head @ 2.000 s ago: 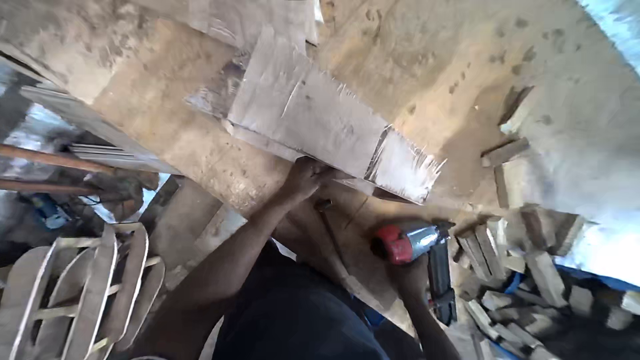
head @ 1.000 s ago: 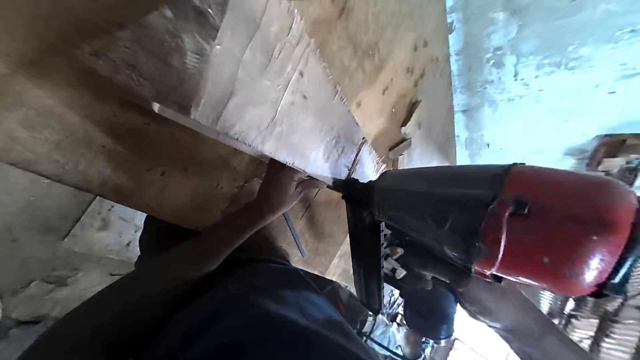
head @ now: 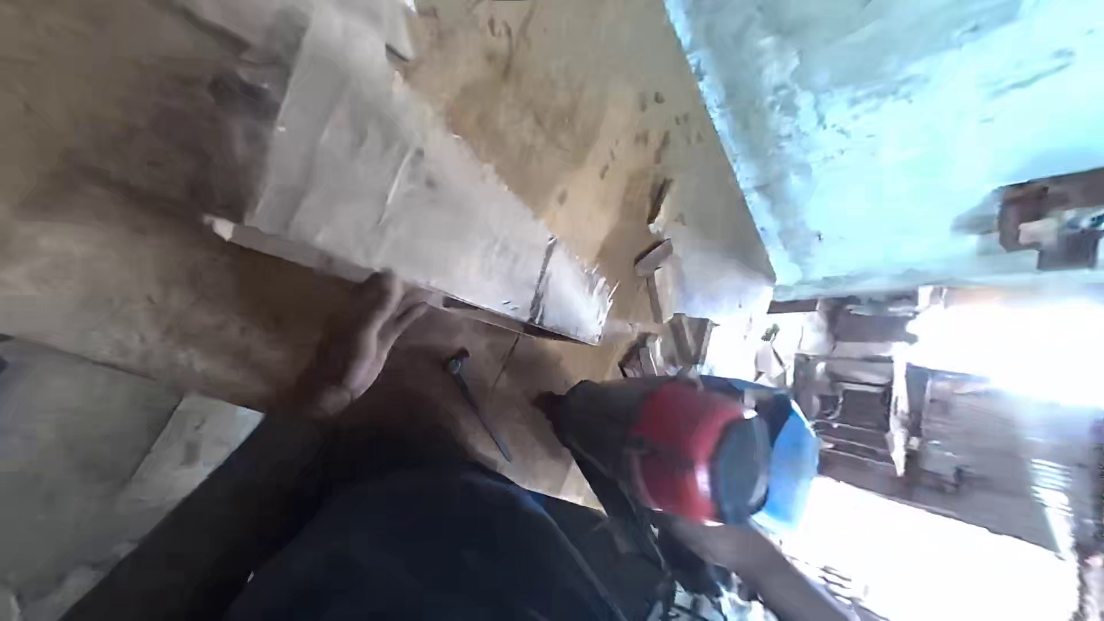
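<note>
My left hand [head: 366, 345] grips the near edge of a rough plywood piece [head: 414, 207] that lies on a large wooden worktop. A thin wooden strip [head: 293, 247] runs beneath that edge. At the lower right is a red and black pneumatic nail gun [head: 673, 444], its nose pointing left, just below the right end of the plywood and apart from it. My right hand is mostly hidden behind the nail gun; its wrist [head: 716, 548] shows below the tool. A hammer [head: 474, 401] rests on the worktop between my left hand and the nail gun.
Small wood offcuts [head: 654, 257] lie beyond the plywood's right end, with more blocks [head: 686, 341] nearer the nail gun. A pale blue wall [head: 862, 129] stands past the worktop's far edge. Stacked items [head: 862, 379] are at the right, in bright glare.
The nail gun rose from low beside the worktop to the plywood's near edge, then moved back off it toward the lower right. My left hand stays at the plywood's edge. The view has swung.
</note>
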